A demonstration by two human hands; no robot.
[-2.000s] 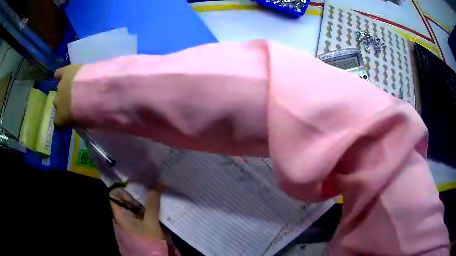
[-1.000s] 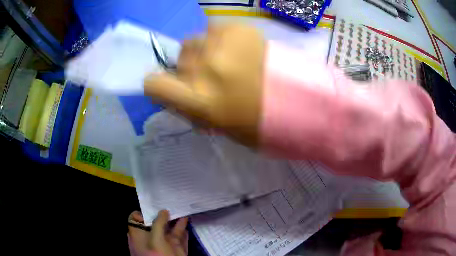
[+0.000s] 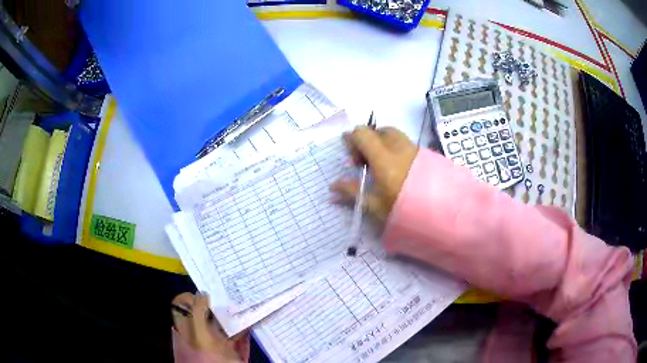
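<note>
The printed record forms (image 3: 262,227) lie as a loose stack on the open blue clipboard folder (image 3: 191,78), under its metal clip (image 3: 241,122). My right hand (image 3: 379,166) is over the right edge of the forms and holds a clear-barrelled pen (image 3: 360,205), its dark cap end toward me. My left hand (image 3: 206,327) is at the lower left corner of the sheets, fingers on the paper edge, with a short dark stick (image 3: 182,310) between the fingers. The sheets' lower left corner is slightly raised.
A silver-grey calculator (image 3: 477,131) rests on the pale parts board (image 3: 550,127) with small metal parts (image 3: 514,67). A blue parts bin (image 3: 389,10) stands at the back. A black tray (image 3: 614,163) is at right. Yellow papers (image 3: 40,170) and a green label (image 3: 113,232) are at left.
My right hand has moved from the far left back to the right side of the forms, with the pen. The turned-up sheets have come down over the form, uncovering the clip and blue cover.
</note>
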